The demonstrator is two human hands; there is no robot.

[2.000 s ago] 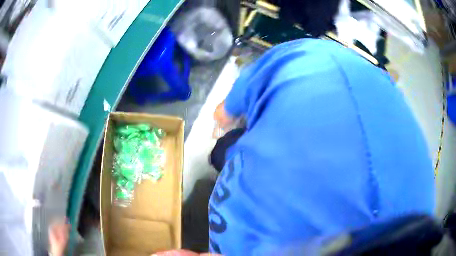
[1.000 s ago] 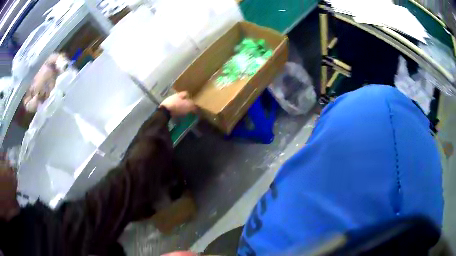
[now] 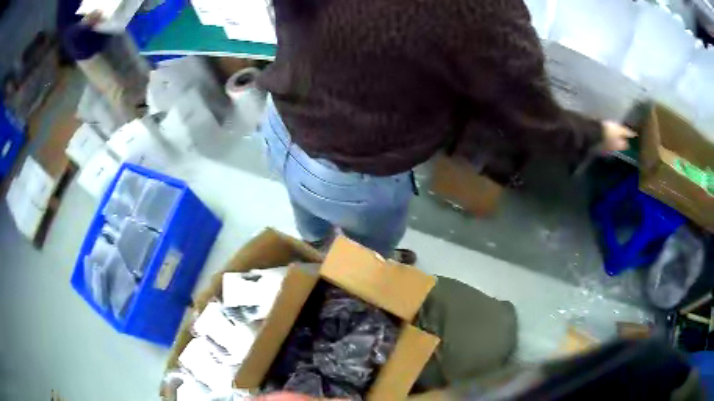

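Observation:
Neither of my hands can be made out. A blurred pinkish patch shows at the bottom edge; I cannot tell what it is. Nearest in front, an open shipping carton [image 3: 378, 276] holds dark bagged parts [image 3: 344, 337] in clear plastic. Against its left side, another brown carton [image 3: 262, 249] holds white boxes [image 3: 227, 329]. An olive-grey sack [image 3: 474, 325] lies right of the shipping carton, its lower part hidden.
A person in a brown top [image 3: 407, 86] stands ahead, an arm reaching toward a shallow carton [image 3: 677, 176] with green packets. A blue crate [image 3: 184, 254] with greyish packets is left. White boxes [image 3: 141, 141] stand beyond it. A blue stool [image 3: 634, 223] is right.
The view has swung left and away from the bench. The blue-clothed figure is out of view; the brown-clothed person, open cartons, sack and crate now show. The green-packet carton now sits far right.

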